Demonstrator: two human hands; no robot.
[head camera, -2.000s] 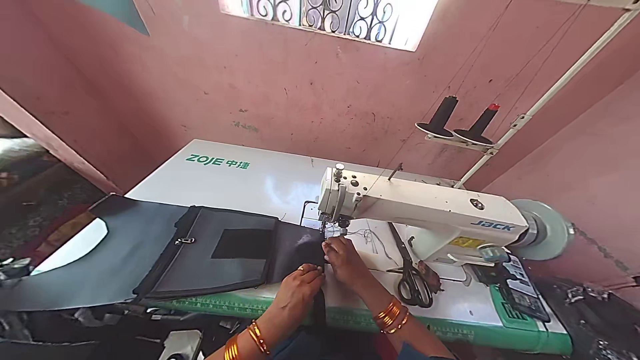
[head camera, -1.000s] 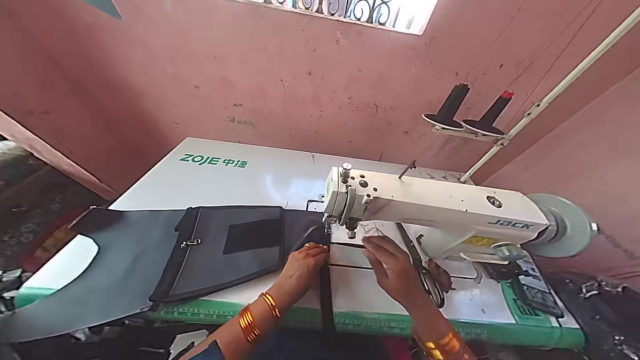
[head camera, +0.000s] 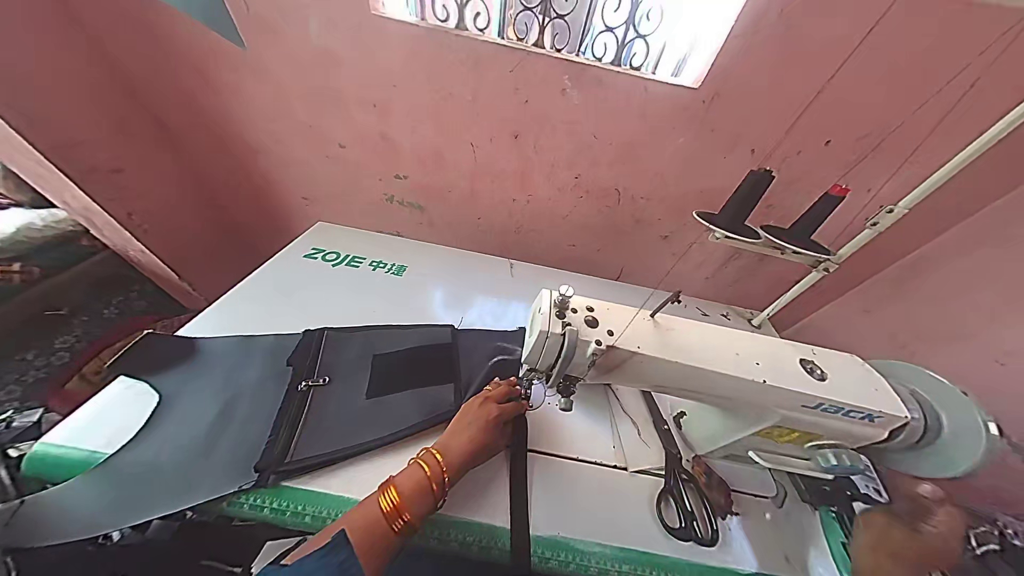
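My left hand (head camera: 490, 418) rests with its fingertips on the right end of a dark fabric panel (head camera: 400, 372), close to the needle area of a white Jack sewing machine (head camera: 704, 360). Under the fingers a black strap (head camera: 519, 488) runs down over the table's front edge. The panel has a zipper with a metal pull (head camera: 314, 384) and a black rectangular patch. My right hand (head camera: 908, 528), blurred, is at the lower right below the handwheel (head camera: 940, 416); its fingers cannot be made out clearly.
Black-handled scissors (head camera: 686, 504) lie on the white table (head camera: 448, 280) in front of the machine. Two dark thread cones (head camera: 746, 204) stand on a rack behind. The table's front edge bears a green strip (head camera: 640, 558). A barred window (head camera: 560, 32) is above.
My right hand has moved away from the needle area to the lower right, past the scissors. My left hand stays by the needle, on the fabric and strap.
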